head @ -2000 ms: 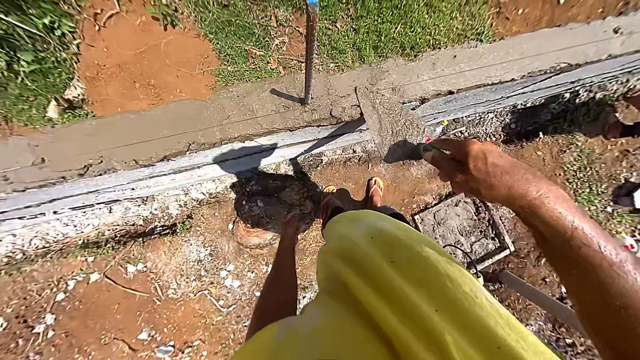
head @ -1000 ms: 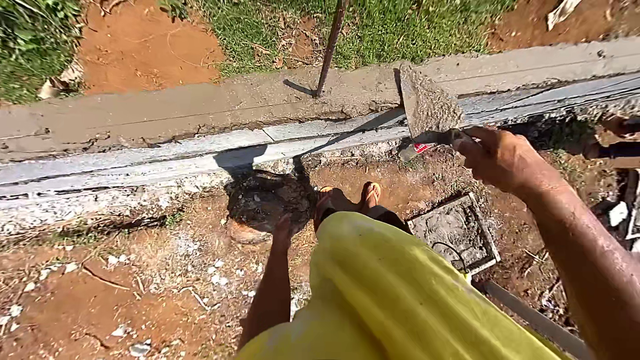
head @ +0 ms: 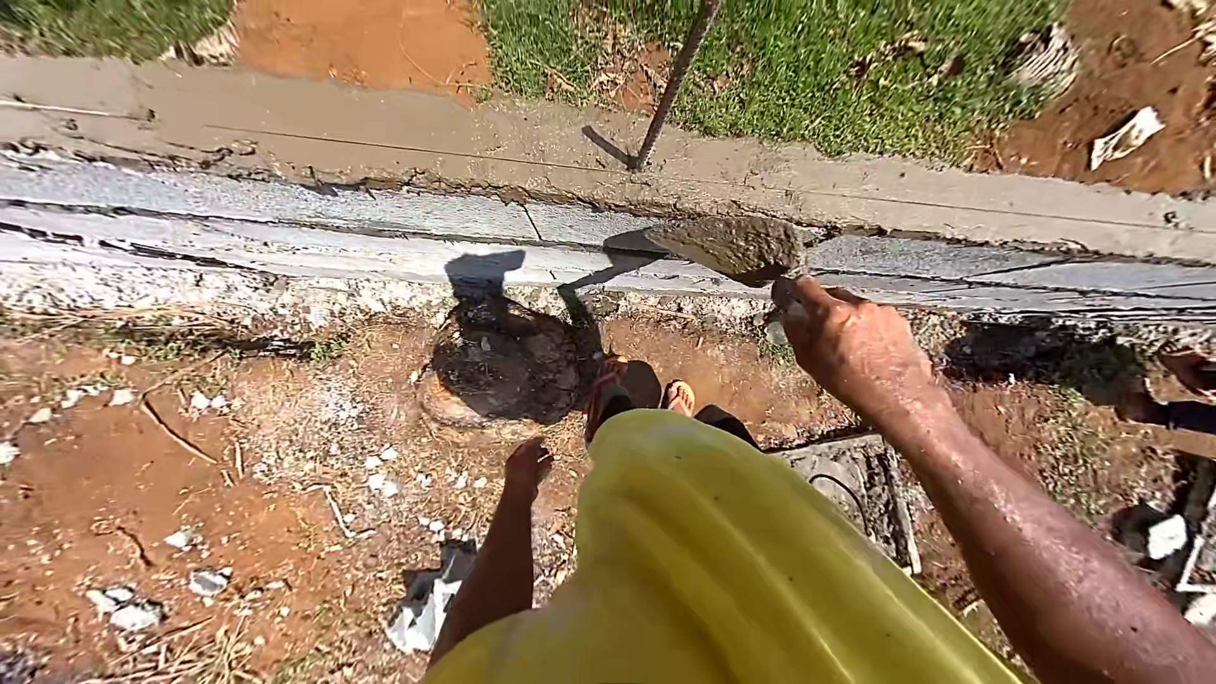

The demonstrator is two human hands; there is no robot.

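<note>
My right hand (head: 850,347) grips the handle of a masonry trowel (head: 736,247), whose blade is covered with wet mortar and points left over the front edge of the wall. Behind the blade runs the wall's top, a band of smoothed grey mortar (head: 399,128) with a thin line along it. A steel rebar (head: 676,85) stands up out of this band, leaning to the right. Low at my side hangs my left hand (head: 528,464), away from the wall; nothing shows in it, and its fingers are too dark to make out.
A mortar tray (head: 898,503) lies by my right side, partly hidden by my arm and yellow shirt. Left of my sandalled feet is a round stump-like block (head: 503,366) in shadow. White rubble (head: 133,608) dots the soil. Part of another person (head: 1187,370) shows at the right edge.
The trowel in my right hand has turned: its blade pointed away across the mortar band and now points left along the front edge. My left hand still hangs low.
</note>
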